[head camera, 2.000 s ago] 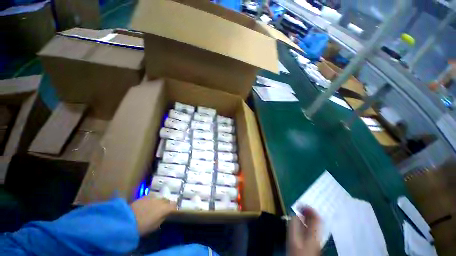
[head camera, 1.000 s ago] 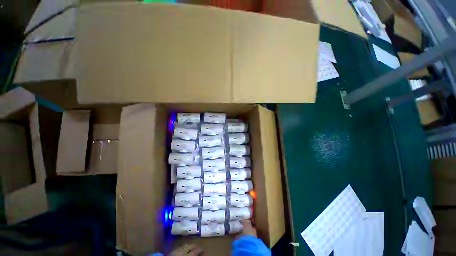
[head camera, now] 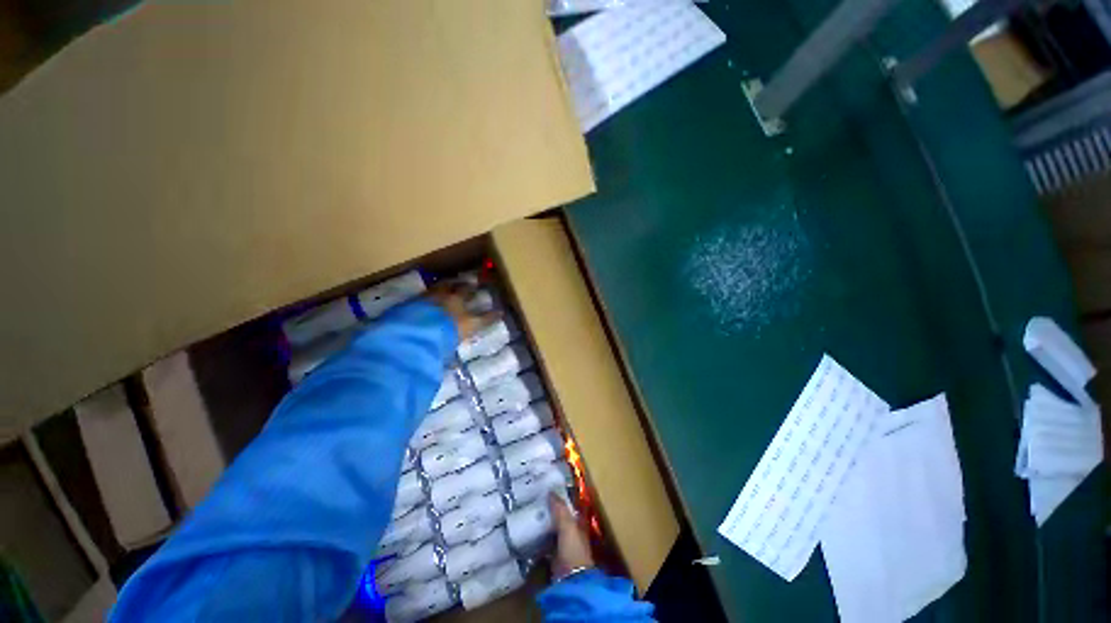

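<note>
White cylindrical units [head camera: 470,521] lie in tight rows inside the open brown carton [head camera: 607,469]. My left hand [head camera: 462,304] reaches over the rows to the units at the carton's far right; its fingers are partly hidden, and I cannot tell if they hold one. My left sleeve covers many units. My right hand [head camera: 569,533] is at the near right, its fingers against the right end of a unit [head camera: 531,525]. Whether it grips that unit is unclear.
A large carton flap [head camera: 280,158] covers the upper left. On the green bench [head camera: 682,353] lie a printed label sheet [head camera: 804,469], blank paper [head camera: 902,523], more sheets at the top [head camera: 640,55] and white papers at the right [head camera: 1058,450]. A metal post [head camera: 816,61] stands behind.
The view has turned and moved closer to the carton. My left hand has moved from the near edge to the far right of the rows. My right hand stays at the near right units.
</note>
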